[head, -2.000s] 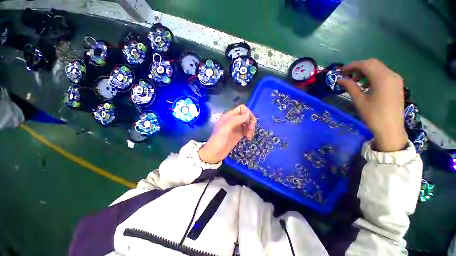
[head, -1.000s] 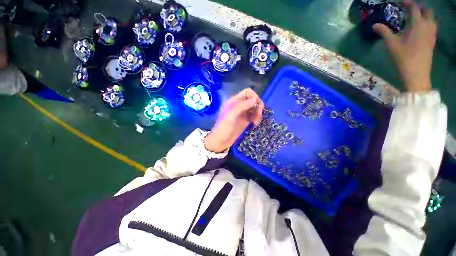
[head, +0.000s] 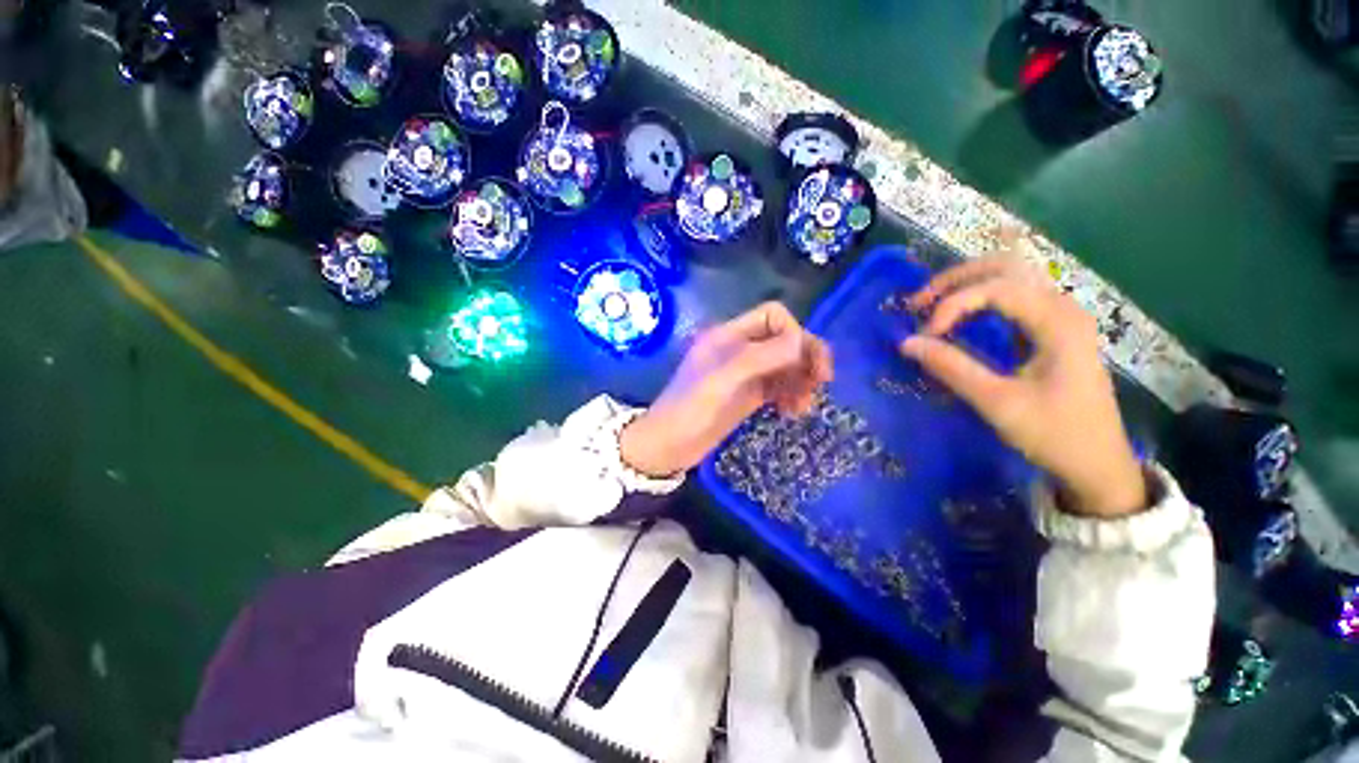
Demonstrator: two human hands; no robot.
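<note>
The blue parts tray (head: 954, 447) lies in front of me with many small silvery metal rings (head: 812, 455) in it. My left hand (head: 738, 385) is over the tray's left edge, its fingers curled together; whether a ring is between them cannot be told. My right hand (head: 1014, 358) is over the tray's upper right part, thumb and forefinger curved towards each other; it is slightly blurred, and a small part may be at the fingertips. An LED unit with a black housing (head: 1122, 70) lies on the green belt beyond the rail, with a red glow beside it.
Several part-assembled LED units (head: 716, 198) stand left of the tray, one glowing blue (head: 616, 304) and one green (head: 489, 325). More units (head: 1271, 455) are at the right. A worn whitish rail (head: 924, 164) runs behind the tray. Another person's sleeve (head: 37, 187) shows at the far left.
My right hand has let go of the unit now on the belt and come back over the tray. My left hand stays by the tray's left edge. The camera view has shifted.
</note>
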